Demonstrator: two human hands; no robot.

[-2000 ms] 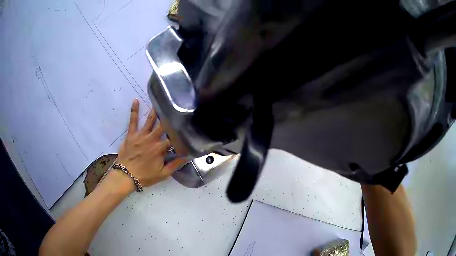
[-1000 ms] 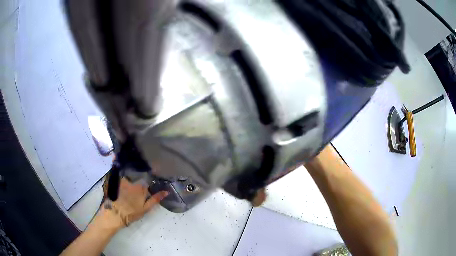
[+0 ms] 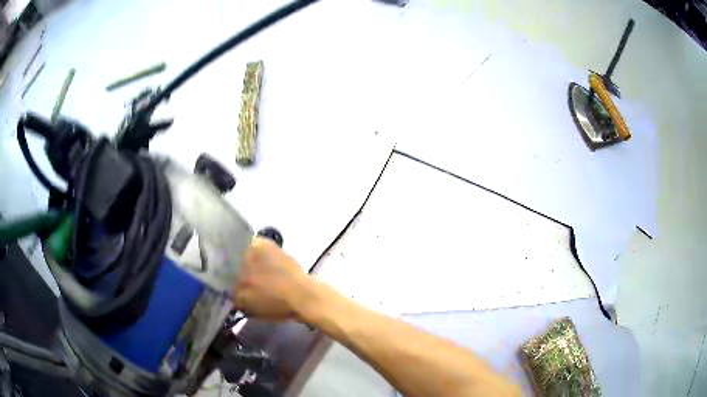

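The straight-knife cutting machine [image 3: 159, 310] fills the lower left, with its grey motor body, blue band and coiled black cord on top. My right hand [image 3: 267, 281] is closed at the machine's right side, on its handle, which the fingers mostly hide. A round black knob shows just above the hand. My left hand is out of the picture. The knife and base plate cannot be made out. The fabric lay under a pale paper marker [image 3: 333, 101] surrounds a cut-out opening with dark edges, where the pale table [image 3: 457, 240] with small holes shows.
A gold-brown block weight [image 3: 560, 360] lies at the lower right. A gold-brown bar weight [image 3: 250, 114] lies beyond the machine, with thin greenish bars [image 3: 136, 76] at the upper left. An old iron [image 3: 595, 116] with an orange-yellow handle rests at the upper right. A black cable rises from the machine.
The machine has moved from the picture's middle to the lower left, with my right hand on it. My left hand, earlier spread beside the base plate, has left the picture. The view has shifted.
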